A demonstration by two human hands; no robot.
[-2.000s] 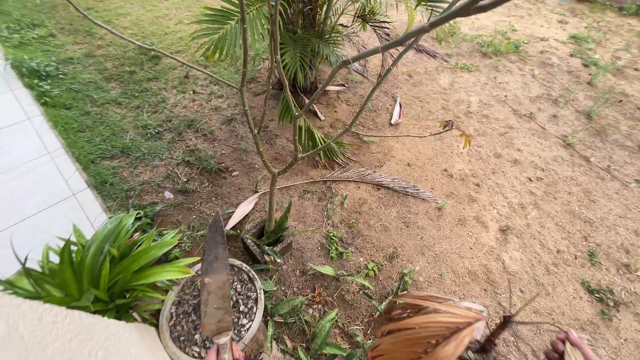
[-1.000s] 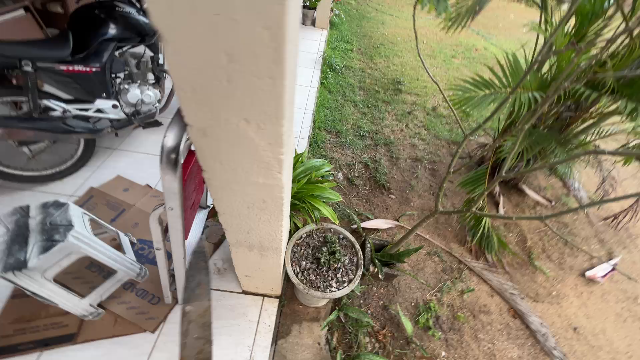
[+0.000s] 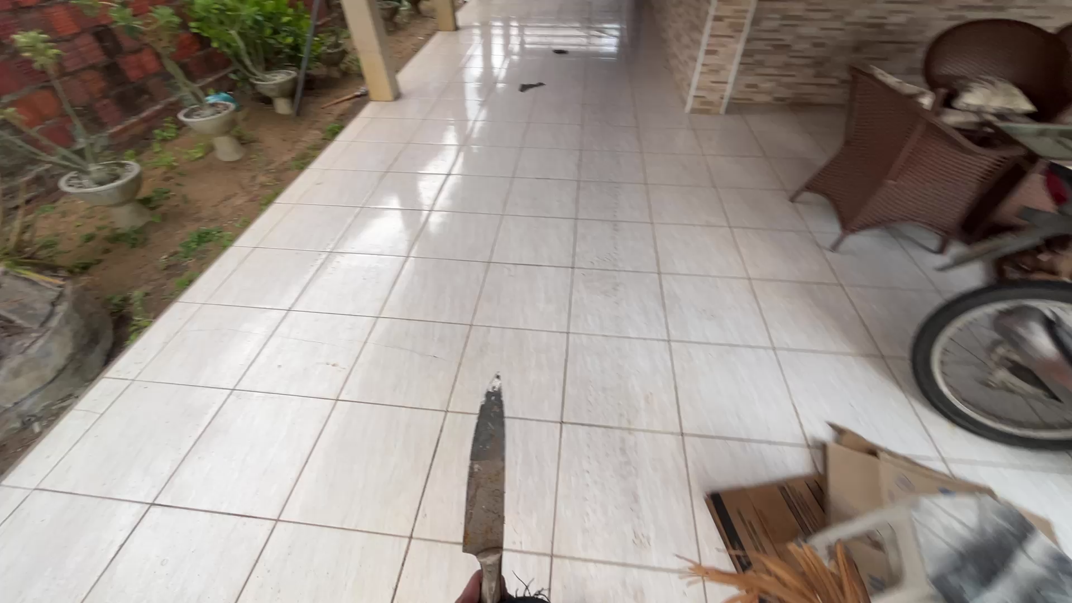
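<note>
At the bottom edge my left hand (image 3: 471, 590) is closed round the handle of a large knife (image 3: 486, 494). Its worn, stained blade points up and away over the white floor tiles, and the tip looks chipped or pale. Just right of the handle shows a dark thing with thin wiry strands (image 3: 528, 596), cut off by the frame. Dry orange-brown leaf strips (image 3: 783, 578) enter at the bottom right, in front of flattened cardboard (image 3: 766, 515). My right hand is out of view, so its hold on them cannot be seen.
A white plastic stool (image 3: 888, 523) stands by the cardboard at the lower right. Beyond are a motorcycle wheel (image 3: 1005, 364) and a brown wicker chair (image 3: 913, 167). Potted plants (image 3: 105, 184) line the soil at left, near a pillar (image 3: 371, 50). A small dark object (image 3: 531, 86) lies on the far tiles.
The view has swung from the garden bed to the tiled porch. The knife stays in my left hand. My right hand, seen at the lower right two seconds ago near a dry brown leaf, is out of view.
</note>
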